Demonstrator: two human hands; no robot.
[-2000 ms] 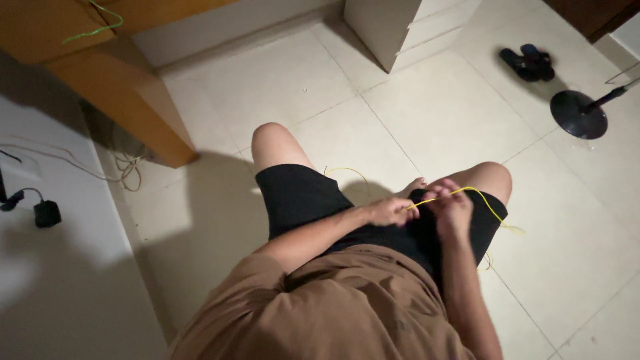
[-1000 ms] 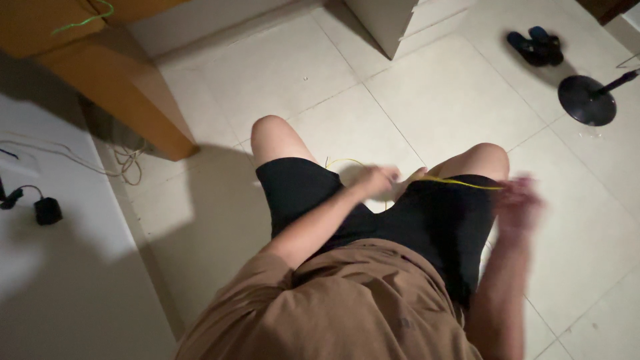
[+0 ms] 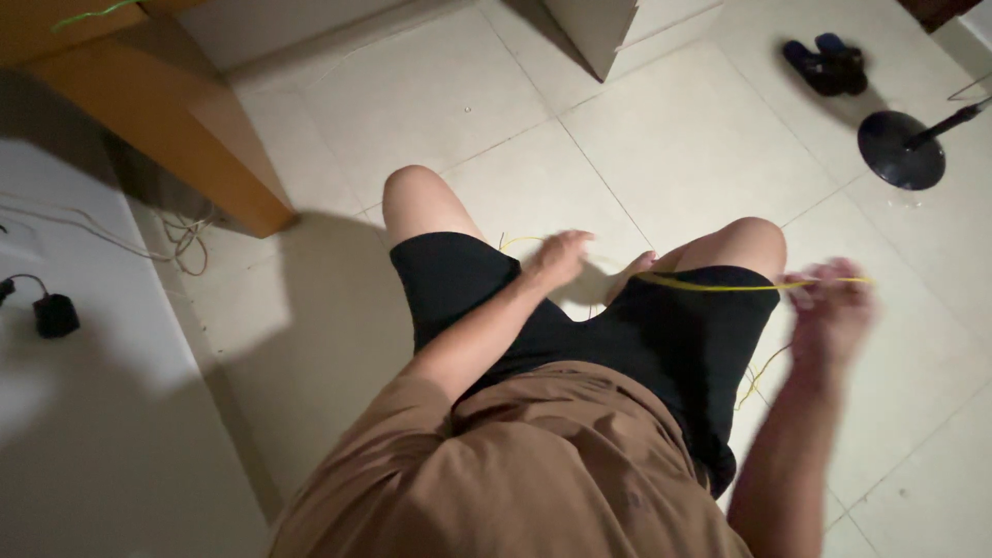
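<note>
A thin yellow cord or wire (image 3: 721, 287) stretches between my hands across the black shorts. My left hand (image 3: 559, 258) is closed on its left part above the gap between my thighs, and a short yellow end sticks out to the left. Out past the knee on the right, my right hand (image 3: 833, 298) grips the cord, with a bit of it showing beyond the fingers. This hand is blurred. Another length of yellow and dark strand (image 3: 752, 387) hangs beside the right forearm, near the shorts.
An orange-brown wooden desk leg (image 3: 194, 132) stands at upper left, with loose cables (image 3: 186, 236) beside it. A black adapter (image 3: 56, 315) lies on a white surface. A pale drawer cabinet (image 3: 597, 31), dark sandals (image 3: 825, 63) and a round black stand base (image 3: 901, 150) are farther out.
Two seconds ago both hands were close together over the thigh on the right. My right hand has moved away to the right and my left hand to the left, with the cord spanning between them.
</note>
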